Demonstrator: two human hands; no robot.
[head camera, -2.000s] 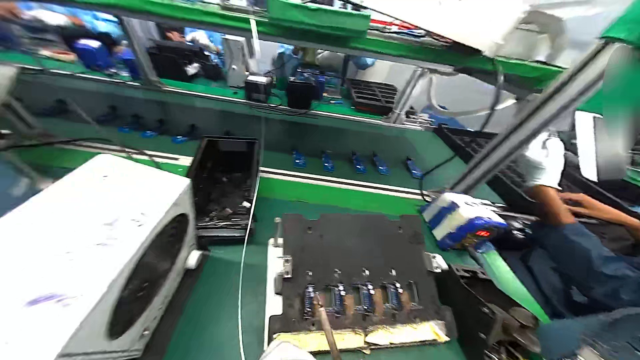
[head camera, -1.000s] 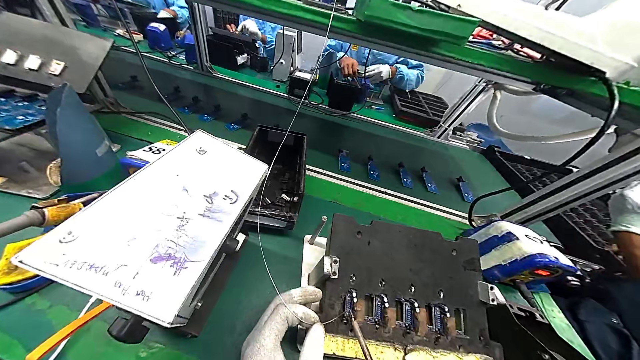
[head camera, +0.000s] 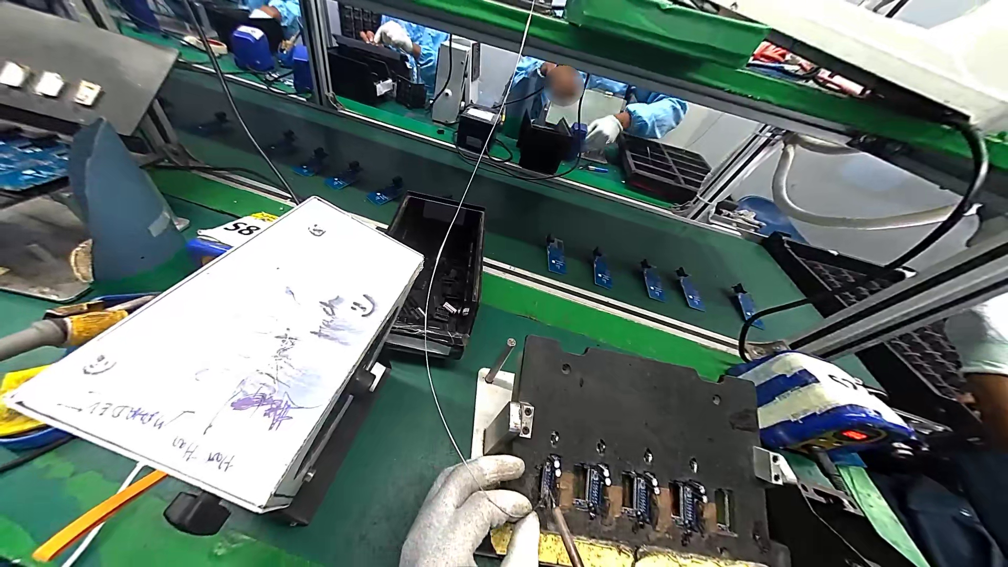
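My left hand, in a pale glove, pinches a thin solder wire between thumb and fingers at the left edge of a black fixture plate. Several small blue circuit boards with pins stand in slots of the plate. The slim metal rod of what looks like a soldering iron reaches up from the bottom edge to the leftmost board, close to my left fingertips. My right hand is out of view, so its grip is hidden. Yellow material lines the plate's lower edge.
A white-topped box with handwriting stands at left, beside a black bin of small parts. Blue boards lie on the green conveyor behind. A blue device with a red display sits at right. Co-workers' gloved hands show beyond the frame rails.
My left hand, barely visible at the bottom edge two seconds ago, now shows beside the fixture plate with the wire. The view has swung left. The iron's rod stays at the leftmost board.
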